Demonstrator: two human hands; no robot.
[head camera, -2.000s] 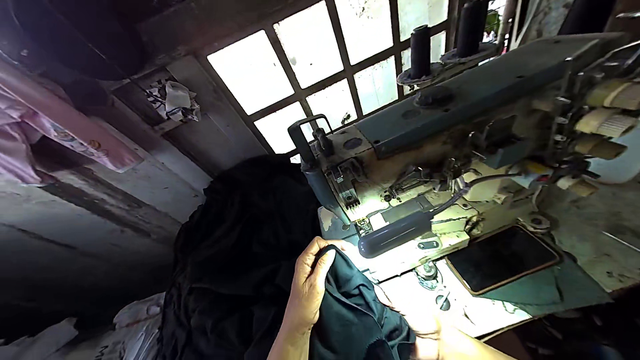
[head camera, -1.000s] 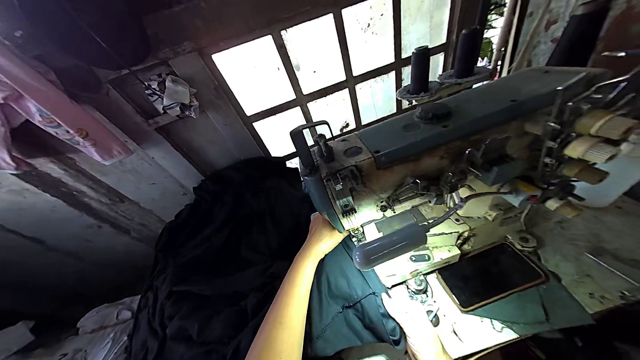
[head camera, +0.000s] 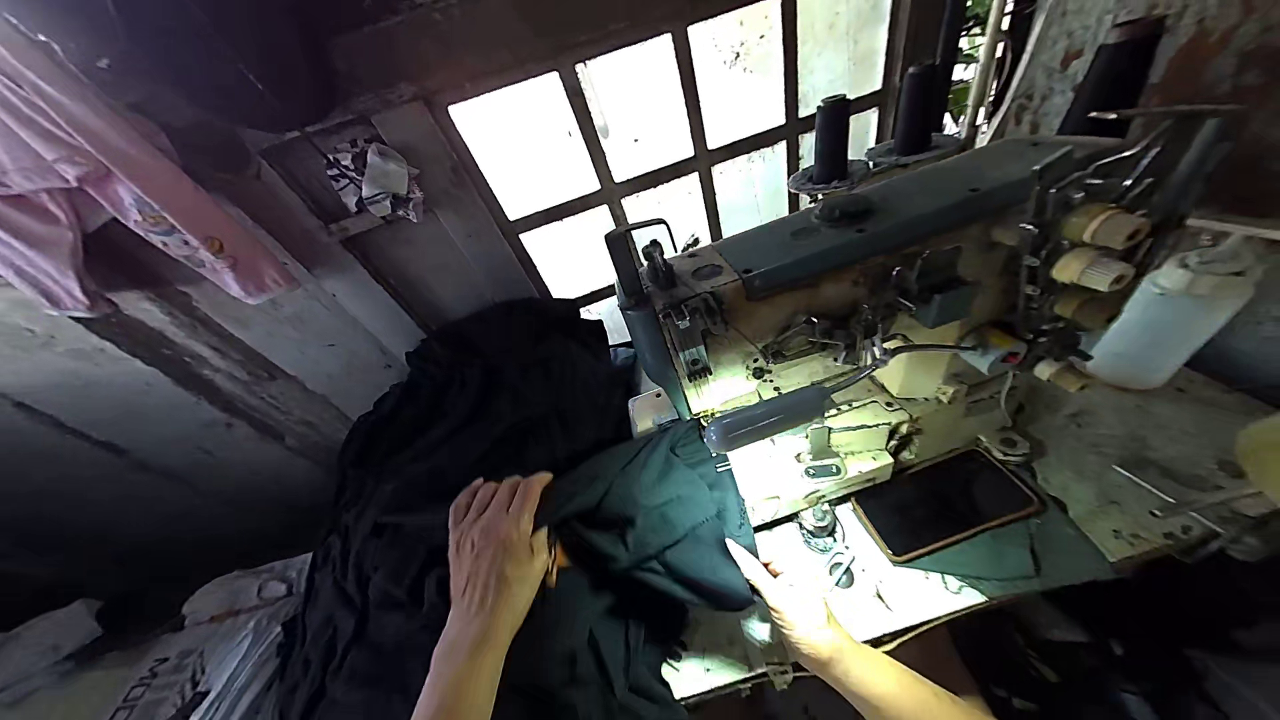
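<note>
Dark green fabric (head camera: 660, 500) lies bunched at the front left of an industrial sewing machine (head camera: 860, 230), its upper edge close to the needle area. My left hand (head camera: 498, 550) grips the fabric's left side, fingers curled over it; something orange shows beside the thumb. My right hand (head camera: 790, 600) rests with its fingertips against the fabric's right edge, above the lit machine table. A lamp with a grey housing (head camera: 765, 418) shines on the needle area. A large heap of black cloth (head camera: 480, 400) lies behind and left of my left hand.
A smartphone (head camera: 945, 503) lies on the machine table right of my right hand. Black thread cones (head camera: 831, 140) stand behind the machine. A translucent plastic bottle (head camera: 1170, 320) is at the right. Pink clothing (head camera: 130, 180) hangs at the left, with white sacks (head camera: 190, 640) below.
My left hand has moved away from the needle area, down and left, with fabric in it. The green fabric is now bunched up between my hands.
</note>
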